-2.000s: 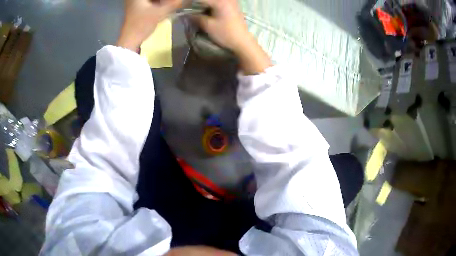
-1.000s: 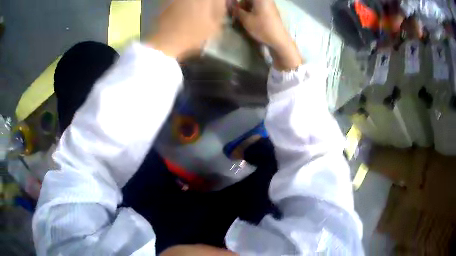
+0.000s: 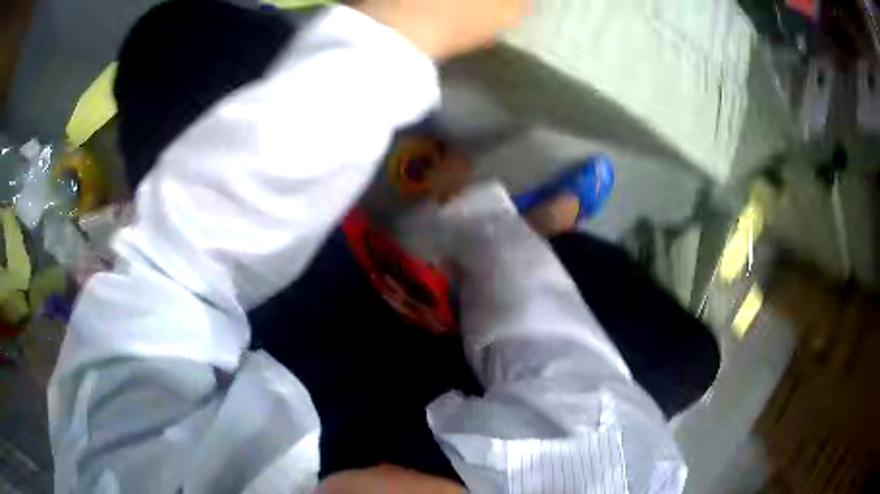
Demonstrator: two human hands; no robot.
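Note:
A wrapped carton [image 3: 642, 82] with a pale green-grey woven covering lies at the upper right of centre. My left hand [image 3: 444, 21] is blurred at the top edge, beside the carton's near left end; its fingers cannot be made out. My right hand [image 3: 449, 178] is low between the legs, blurred, at the right side of the tape roll [image 3: 415, 166], which has a yellow ring and an orange-red core. Whether it grips the roll or its dispenser cannot be told.
A red plastic stool [image 3: 400, 275] is between the legs, with a blue clog [image 3: 589, 185] right of it. Yellow pieces [image 3: 92, 106] and clear plastic scraps [image 3: 34, 178] lie at left. More yellow strips [image 3: 741, 241] and brown cardboard [image 3: 820, 376] are at right.
My right hand has come down from the top, away from my left hand, to the tape roll. My left arm reaches further right. The view has shifted, and the blue clog shows more fully.

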